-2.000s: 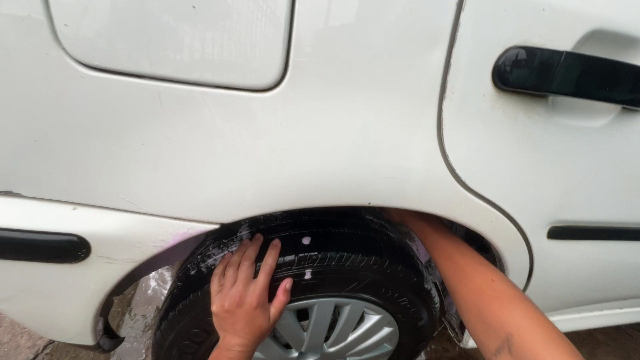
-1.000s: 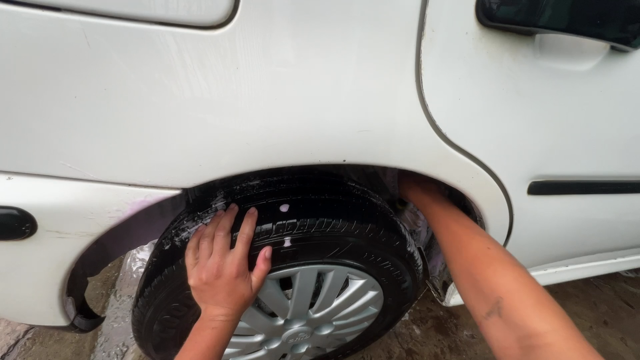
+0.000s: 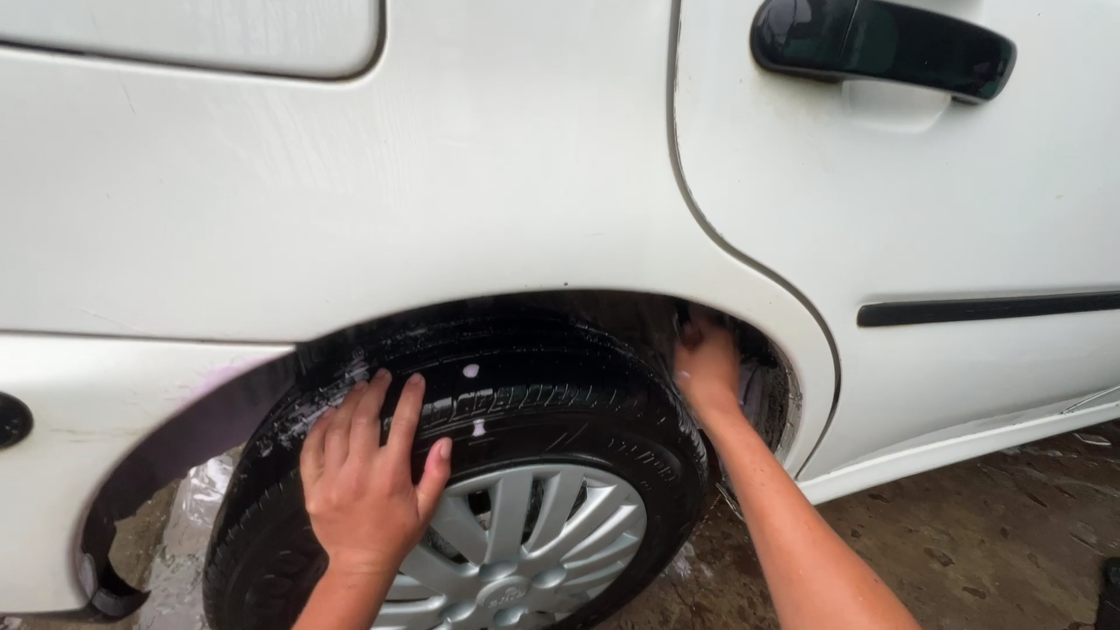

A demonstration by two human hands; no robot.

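My left hand (image 3: 367,464) rests with spread fingers on the upper left of a wet black car tire (image 3: 560,437), holding nothing. Dabs of pinkish foam sit on the tread beside its fingertips. A silver multi-spoke wheel cover (image 3: 534,542) shows below. My right hand (image 3: 704,350) reaches into the gap between the tire and the wheel arch (image 3: 787,411), at the upper right of the wheel. Its fingers are bent and in shadow; whether they hold anything cannot be told.
A white car body (image 3: 490,175) surrounds the wheel. On the door at right are a black handle (image 3: 884,44) and a black trim strip (image 3: 989,309). The wet ground (image 3: 989,534) lies below the sill, and a fuel flap (image 3: 201,31) is at upper left.
My right hand, deep inside the wheel arch and hidden before, has drawn back enough to show its back and wrist. The left hand has stayed on the tire.
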